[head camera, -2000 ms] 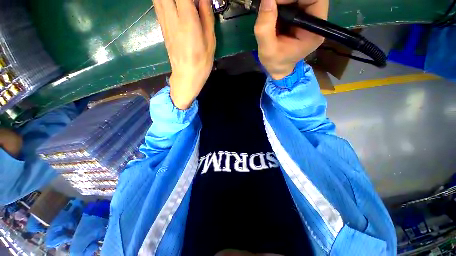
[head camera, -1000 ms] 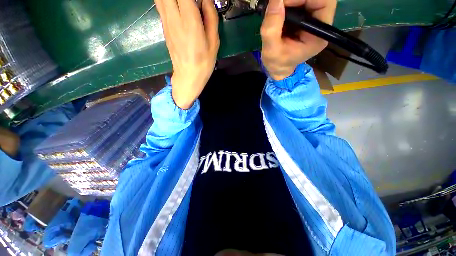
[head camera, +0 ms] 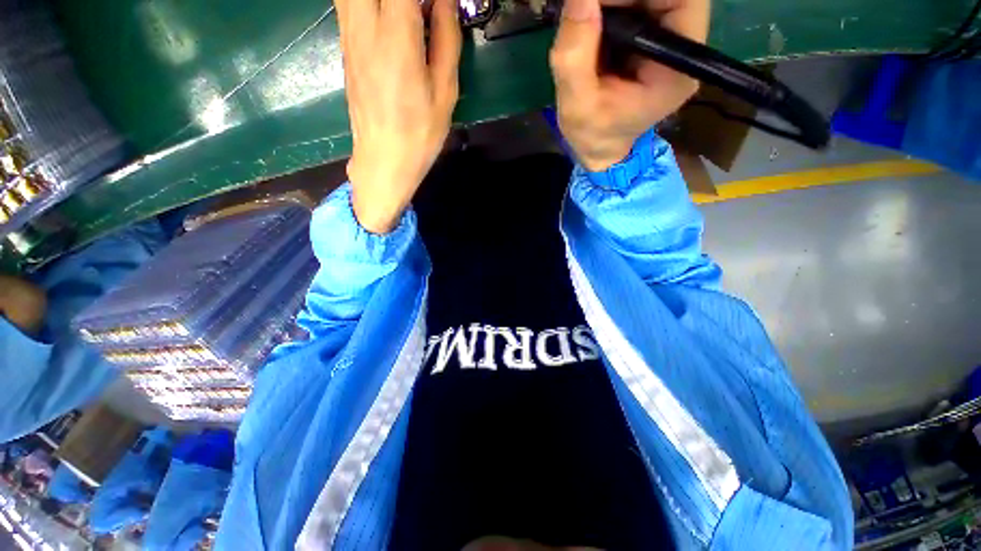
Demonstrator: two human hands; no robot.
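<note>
My right hand [head camera: 619, 86] is closed around the black handle of a soldering iron [head camera: 699, 59], whose thick cord leads off to the right. My left hand [head camera: 400, 97] lies over the bench at the top edge, fingers pointing away; its fingertips are cut off by the frame, so what it may hold is hidden. Between the hands a small shiny unit [head camera: 474, 11] sits at a dark metal jig [head camera: 516, 19], both partly cut off. A thin solder wire [head camera: 282, 54] runs across the bench towards my left hand.
Clear blister trays with silver-gold parts lie on the green bench [head camera: 140, 54] at left [head camera: 54, 118]. More trays are stacked [head camera: 204, 301] below the bench. Another person's blue sleeve [head camera: 54, 366] is at far left. Cardboard [head camera: 721, 129] and a yellow floor line [head camera: 818, 178] show at right.
Compared with one second ago, both hands have shifted slightly left. The iron's handle and cord have moved slightly with my right hand.
</note>
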